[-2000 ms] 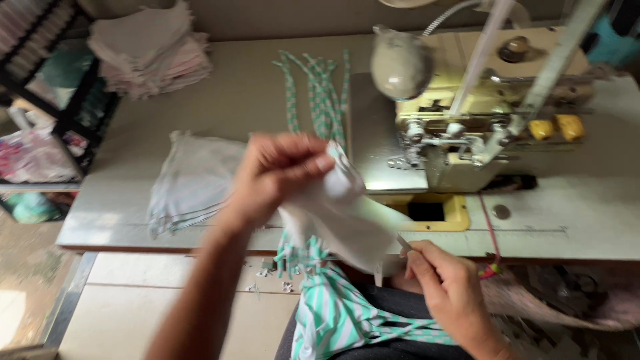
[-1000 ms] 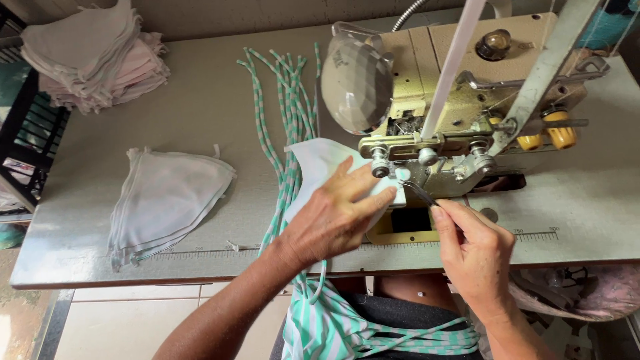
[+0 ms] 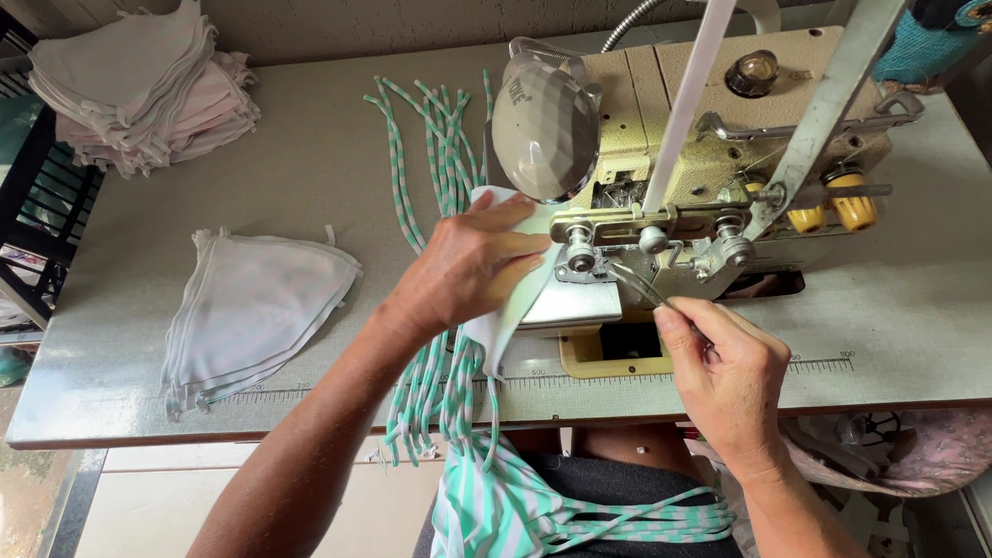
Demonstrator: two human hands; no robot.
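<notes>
My left hand (image 3: 469,260) lies spread on a white fabric piece (image 3: 515,298), pressing it beside the needle area of a beige industrial sewing machine (image 3: 666,116). The fabric's right edge runs up to the presser foot area. In my right hand (image 3: 725,356) are metal tweezers (image 3: 639,285), their tips close to the presser foot. Under and behind the fabric lie green-and-white striped cords (image 3: 446,167), which hang over the table's front edge. Green-and-white striped fabric (image 3: 496,504) with more cords rests on the lap. A white tape (image 3: 686,108) runs down into the machine's guide.
A stack of white triangular fabric pieces (image 3: 263,306) lies left on the table (image 3: 310,178). A taller stack of white and pink pieces (image 3: 139,85) sits at the back left. A black rack (image 3: 46,194) stands at the left. Below the table's right side hangs a pink cloth (image 3: 922,457) holding scraps.
Two seconds ago both hands held the white fabric up before the machine; now it lies at the needle area under my left hand. Since one second ago, my left hand has flattened and shifted slightly left.
</notes>
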